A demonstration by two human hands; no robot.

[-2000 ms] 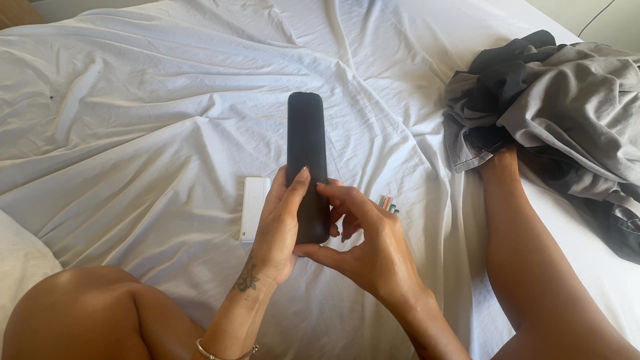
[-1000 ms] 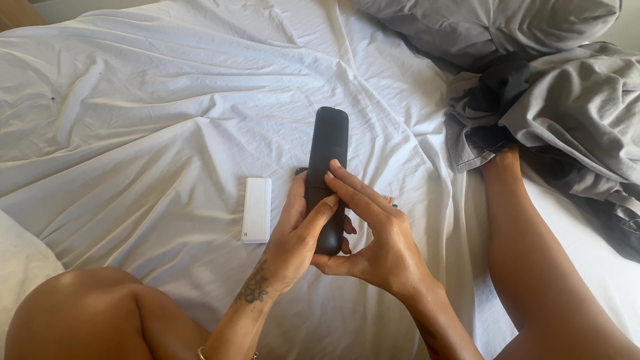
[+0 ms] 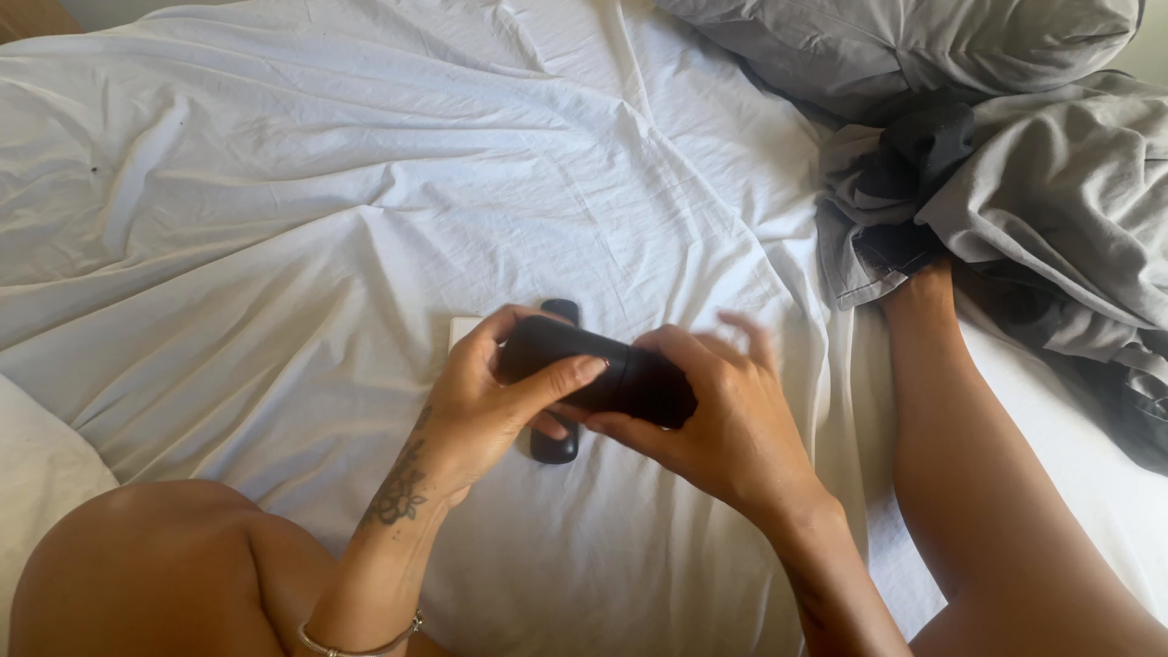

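Both hands grip a black remote control (image 3: 584,360), which lies across between them and is slightly blurred; a seam crosses its middle. My left hand (image 3: 511,383) holds its left end, the thumb on top. My right hand (image 3: 721,401) closes thumb and index finger around the right end, with its other fingers raised and blurred. Beneath the hands another slim black object (image 3: 555,449) rests on the white sheet, its middle covered. A white flat object (image 3: 462,328) shows only a corner behind my left hand.
A wrinkled white bed sheet (image 3: 274,274) spreads all around. At the upper right lie a grey pillow (image 3: 912,46) and crumpled grey bedding (image 3: 1077,192). My bent knee (image 3: 155,557) is at the lower left, and my other leg (image 3: 985,456) stretches along the right.
The black remote has turned from upright to nearly crosswise in my hands. My left hand now covers most of the white object. More of the slim black object on the sheet shows.
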